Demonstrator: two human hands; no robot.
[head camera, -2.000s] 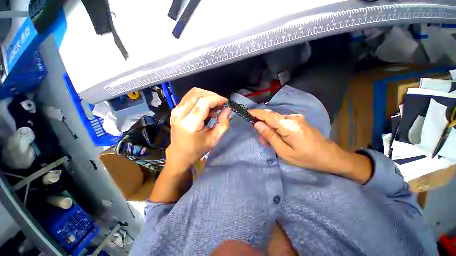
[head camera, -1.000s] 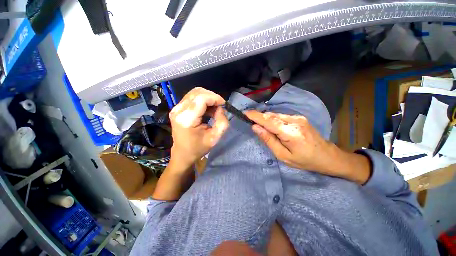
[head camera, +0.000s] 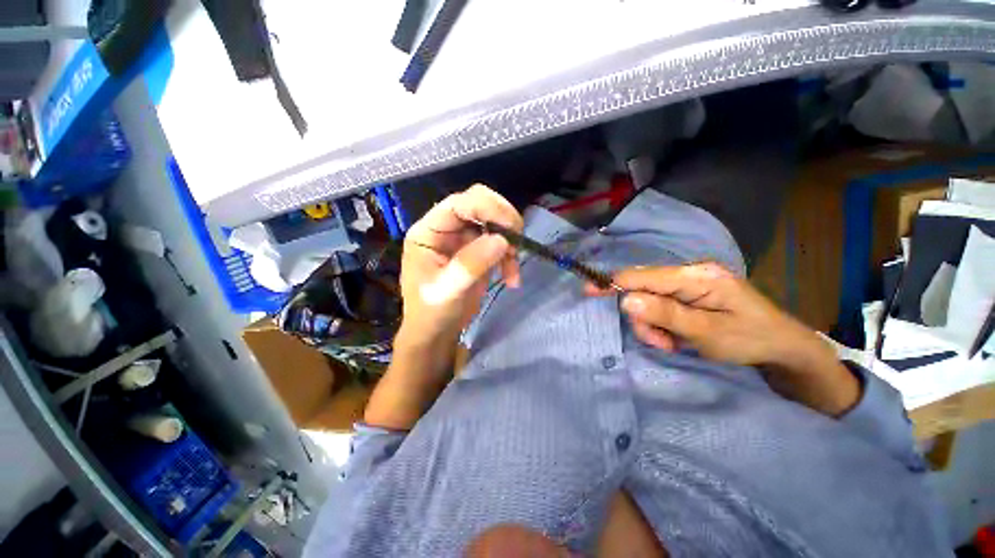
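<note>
A narrow dark fabric strip (head camera: 559, 261) with a blue and gold-brown pattern is stretched slantwise between my hands, above the grey-blue shirt. My left hand (head camera: 458, 262) pinches its upper left end between thumb and fingers. My right hand (head camera: 715, 316) is at its lower right end, where a small thin shiny tip shows at the fingertips; I cannot tell what it is.
A white table (head camera: 338, 65) with a printed ruler edge lies ahead. On it are spare dark strips (head camera: 433, 44), a long dark fabric piece (head camera: 249, 38) and black ring handles at the top edge. Cartons with scraps stand right; a blue basket and patterned bundle (head camera: 351, 294) sit below left.
My right hand has moved right and down, away from my left hand. More of the strip now shows between them. The whole view has shifted slightly.
</note>
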